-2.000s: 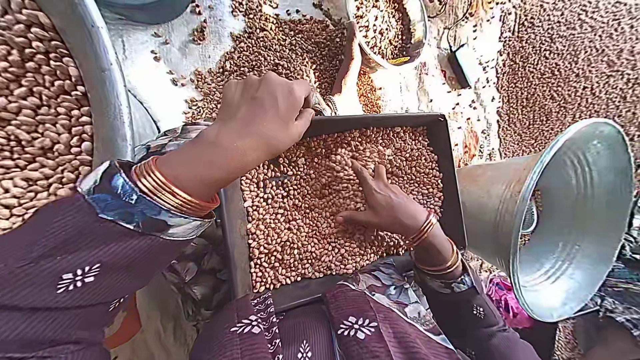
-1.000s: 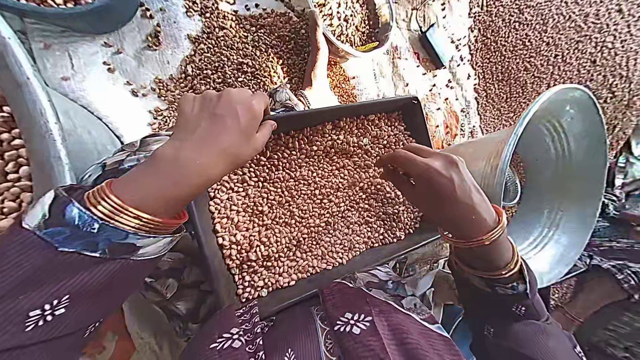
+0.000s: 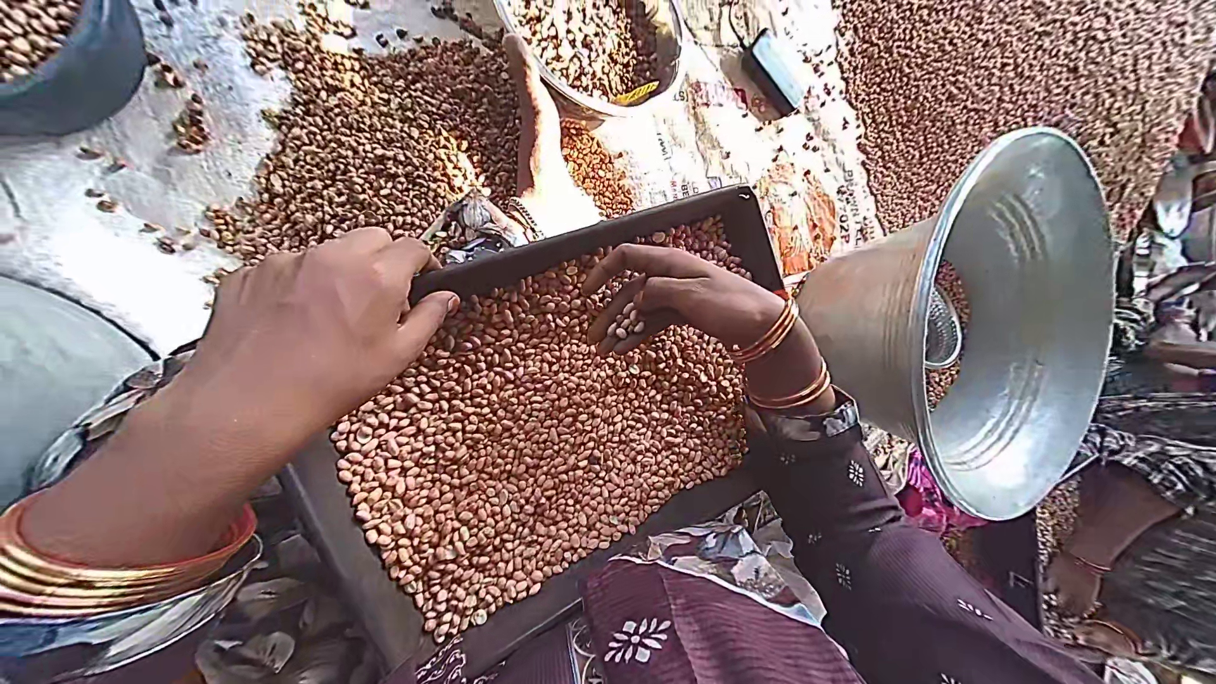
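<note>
A dark rectangular tray (image 3: pixel 513 261) filled with reddish-brown shelled peanuts (image 3: pixel 532 427) rests tilted on my lap. My left hand (image 3: pixel 318 318) grips its far rim near the left corner, thumb over the edge. Above the peanuts at the tray's right side is my right hand (image 3: pixel 665 294), fingers curled, with a few pale kernels showing in them. Both wrists carry bangles.
A flared metal bucket (image 3: pixel 1026 323) leans at the right, a strainer inside. Beyond the tray lie heaped nuts (image 3: pixel 380 142), a bowl of nuts (image 3: pixel 655 71), another person's hand (image 3: pixel 537 123) and a dark small box (image 3: pixel 774 71). Another person's hand (image 3: pixel 1078 579) is at lower right.
My right hand, spread flat on the peanuts two seconds ago, has lifted and curled its fingers around some kernels. My left hand has stayed on the rim. The view has shifted.
</note>
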